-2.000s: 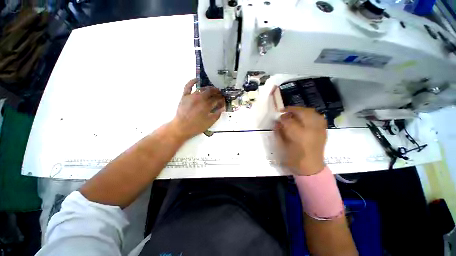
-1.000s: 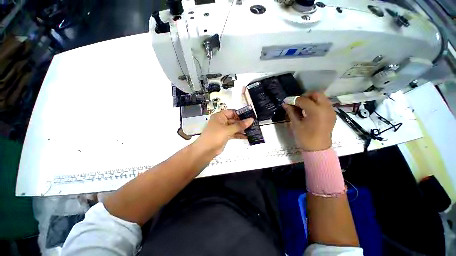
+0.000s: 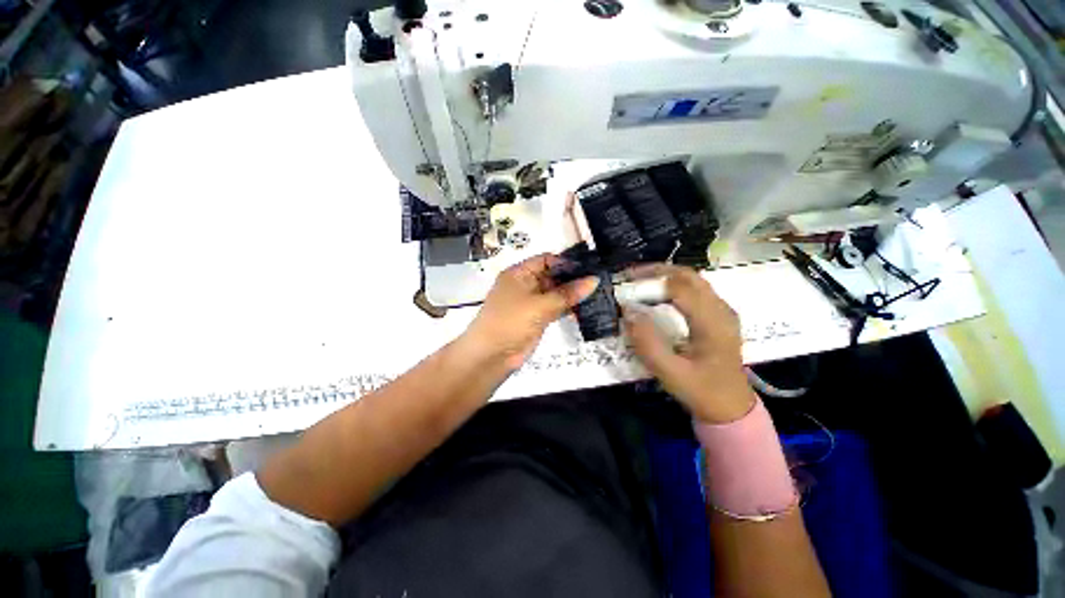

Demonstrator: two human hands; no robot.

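Observation:
My left hand (image 3: 526,306) holds a black care label (image 3: 597,313) between thumb and fingers, in front of the label stack. The label hangs toward the table's front edge, and its top part looks folded or doubled. My right hand (image 3: 687,341) is just right of the label, blurred, with a pale band on a finger; whether it grips the label's edge is not clear. The label stack (image 3: 645,215) lies in several piles under the machine arm. Black labels (image 3: 434,217) lie at the presser foot, above the needle plate (image 3: 447,250).
The white sewing machine (image 3: 561,105) spans the back. Dark snips (image 3: 825,280) and a black cord (image 3: 911,287) lie on the table (image 3: 222,257) at right. A brown piece (image 3: 430,305) sits at the plate's front corner. A blue bin (image 3: 858,514) is below right.
Over the last second my right hand has moved from the label stack left and forward to the held label. Earlier my left hand was at the presser foot; it now holds a label.

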